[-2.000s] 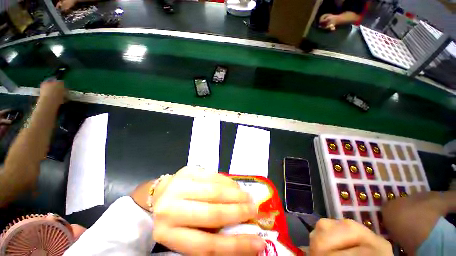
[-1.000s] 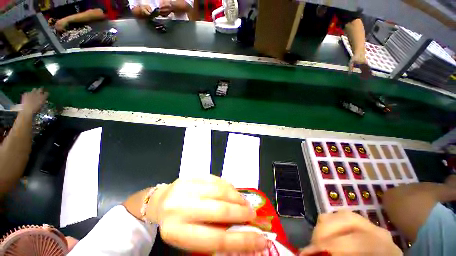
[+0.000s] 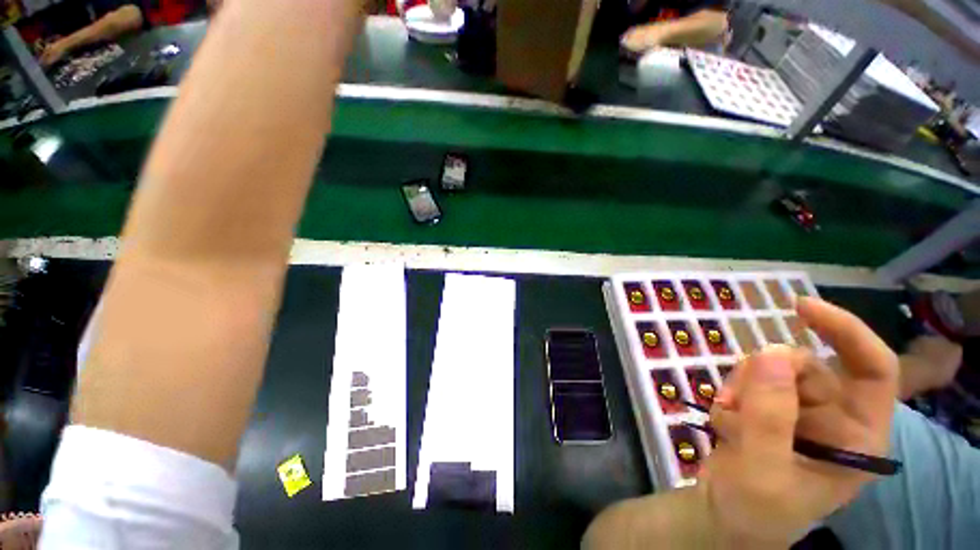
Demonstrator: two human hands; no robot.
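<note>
My left forearm in a white sleeve crosses the left side up to the top edge; my left hand is out of the picture. My right hand (image 3: 790,414) holds black tweezers (image 3: 846,456) over the foam tray's near part, fingers partly spread. On the bench lie a white sheet (image 3: 370,322) with grey adhesive pads (image 3: 371,443) at its near half, and another white sheet (image 3: 469,365) with black adhesive pieces (image 3: 462,486) at its near end. Two open phone units (image 3: 421,201) (image 3: 455,171) lie on the green belt.
A smartphone (image 3: 578,387) lies between the sheets and foam tray (image 3: 625,355), which holds red pieces. A yellow label (image 3: 292,475) lies left. A neighbour's blue sleeve (image 3: 930,483) is at right. Another unit (image 3: 798,210) lies on the belt (image 3: 602,177), behind the pale rail (image 3: 537,266).
The red packet has left the view. My left arm has swung up and forward. My right hand has risen and shows tweezers. Pads, black pieces and yellow label are now uncovered.
</note>
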